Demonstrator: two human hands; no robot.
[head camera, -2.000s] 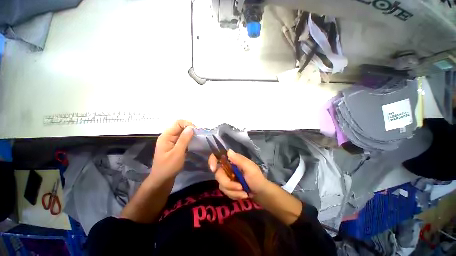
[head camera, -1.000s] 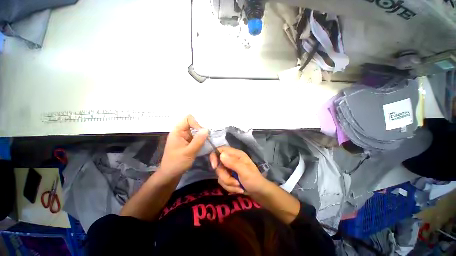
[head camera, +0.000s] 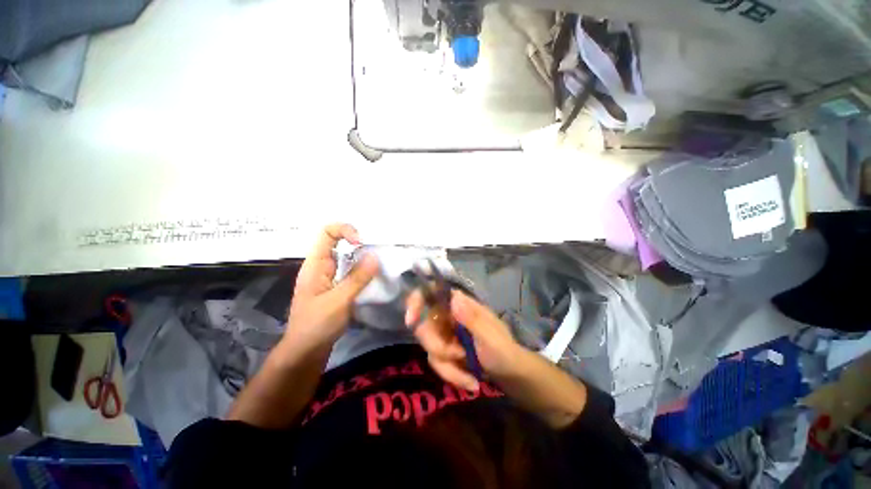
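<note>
My left hand (head camera: 328, 296) pinches the edge of a pale grey cloth piece (head camera: 392, 268) between thumb and fingers, just below the table's front edge. My right hand (head camera: 462, 336) is closed around thread snips (head camera: 438, 304) with orange and blue handles. The dark blades point up and to the left, close to the cloth's right part. They are blurred, so whether they touch the cloth cannot be told.
The white table (head camera: 191, 172) has ruler marks. A sewing machine with a blue part (head camera: 465, 52) and scrap strips (head camera: 611, 81) is at the back. Grey cut pieces (head camera: 702, 215) lie right. Red-handled scissors (head camera: 103, 393) lie lower left. A blue crate (head camera: 745, 393) stands lower right.
My left hand has moved left and down slightly with the cloth. The snips' orange handle shows again and my right hand has shifted slightly right. The view has shifted a little.
</note>
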